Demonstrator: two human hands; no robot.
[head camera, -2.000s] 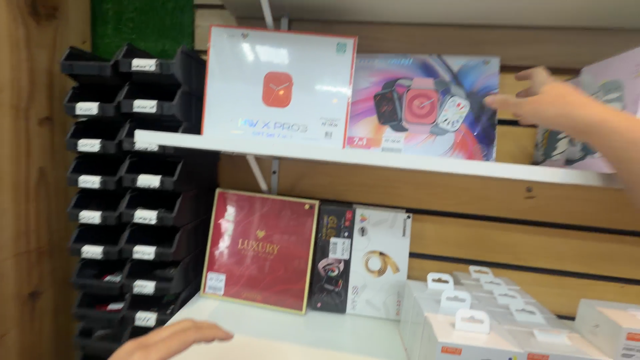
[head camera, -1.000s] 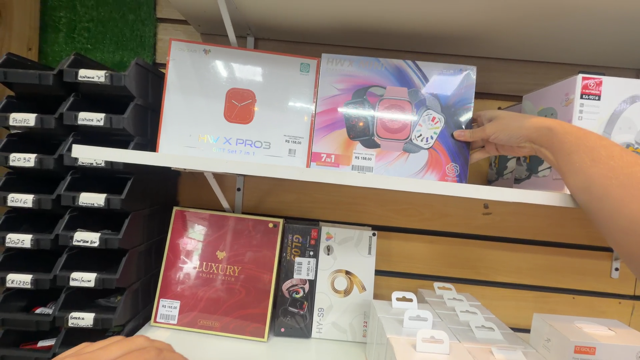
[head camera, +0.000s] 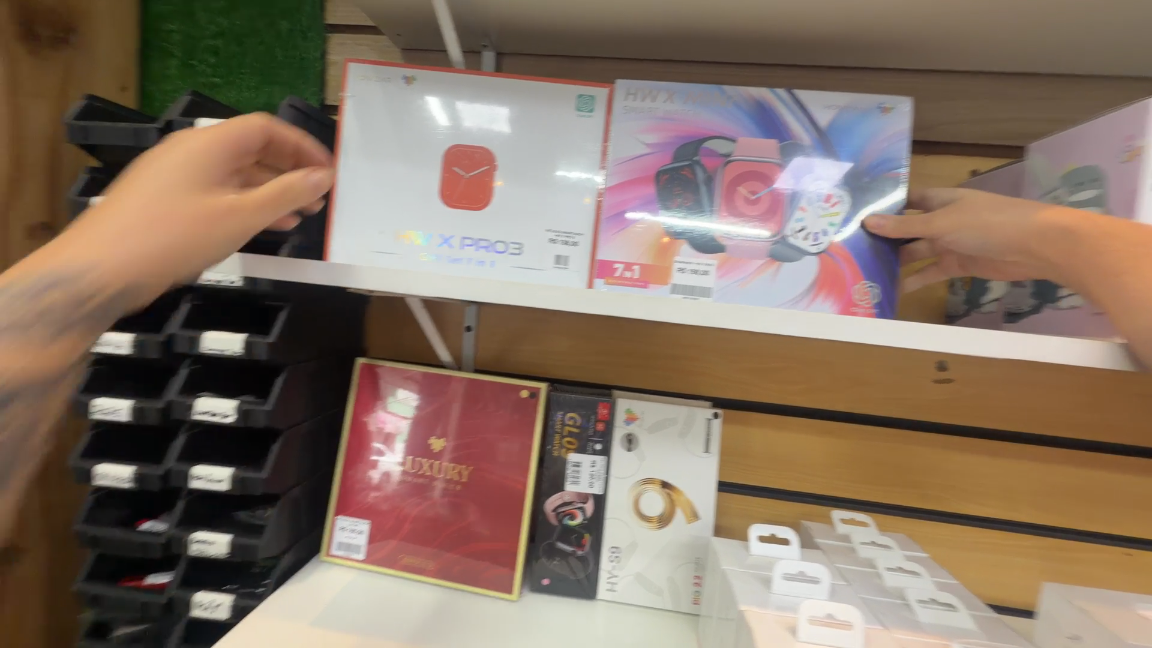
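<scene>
On the upper white shelf (head camera: 765, 326) stand a white smartwatch box with an orange edge (head camera: 405, 171) and, against its right side, a colourful smartwatch box (head camera: 648, 198) picturing several watches. My right hand (head camera: 981, 229) grips the colourful box at its right edge, thumb on the front and fingers behind. Blurred, my left hand (head camera: 225, 180) is raised just left of the white box, its fingers bent and holding nothing; whether the fingertips touch the box's edge is unclear. Beneath the shelf, a red box with a gold border (head camera: 432, 531) leans upright.
Stacked black plastic bins (head camera: 216, 396) with labels fill the left side. A dark smartwatch box (head camera: 562, 540) and a white one (head camera: 652, 558) stand right of the red box. Small boxes with hang tabs (head camera: 801, 576) are at lower right. Pink boxes (head camera: 1089, 180) stand behind my right hand.
My left hand has risen from the bottom of the view to beside the white box. My right hand, apart from the colourful box two seconds ago, is now on its right edge.
</scene>
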